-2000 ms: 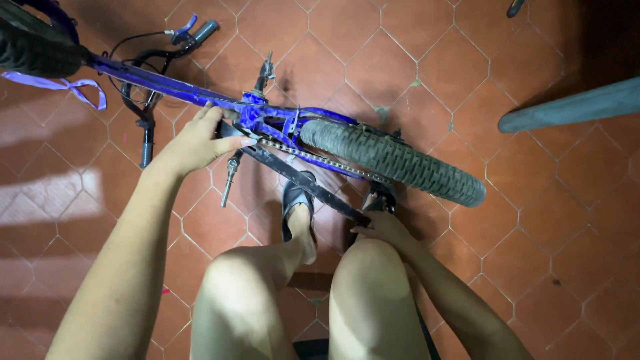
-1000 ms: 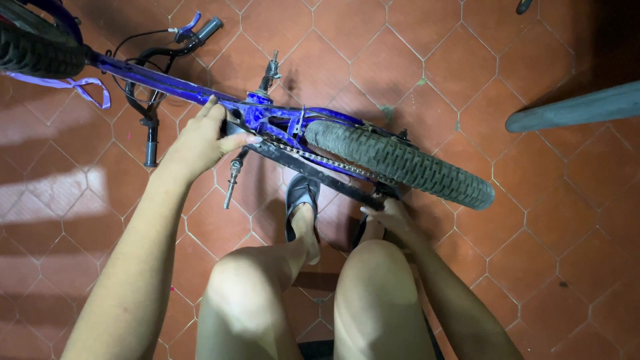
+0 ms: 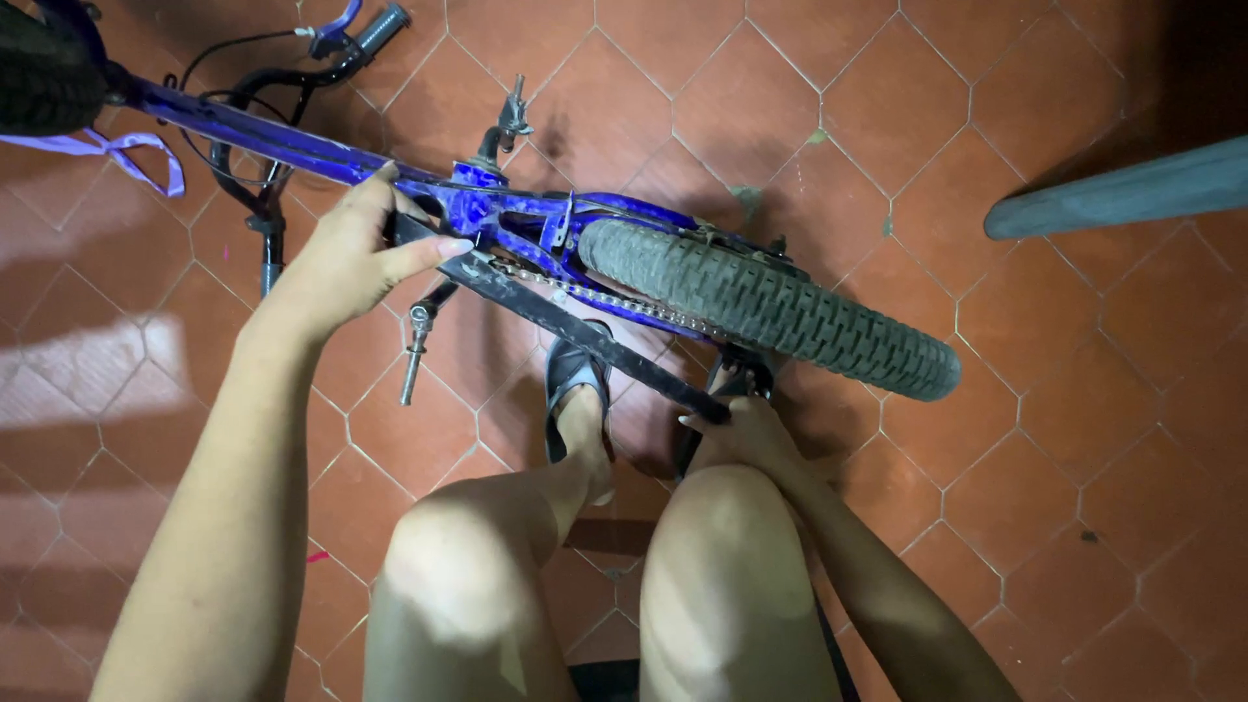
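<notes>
A blue bicycle frame [image 3: 263, 136] lies across the upper left, its knobby rear tire [image 3: 780, 302] pointing to the lower right. Alongside the bicycle chain [image 3: 604, 295] runs a long black chain guard [image 3: 575, 327], angled away from the chain at its right end. My left hand [image 3: 356, 244] grips the guard's left end beside the bottom bracket, thumb on top and fingers reaching to the frame tube. The guard's right end is in my right hand [image 3: 746, 429], below the rear hub; its fingers are partly hidden. A crank arm with a bare pedal axle [image 3: 417, 341] sticks out below the guard.
Black handlebars [image 3: 263, 200] with a blue brake lever are at the upper left, near a purple ribbon [image 3: 146, 161]. Part of another tire [image 3: 44, 78] shows in the corner. A grey pole [image 3: 1121, 190] enters from the right. My sandaled feet rest on terracotta tiles under the guard.
The right end of the chain guard has swung away from the chain and rear wheel, toward my knees, since one second ago, with my right hand on it. My left hand stays at the other end.
</notes>
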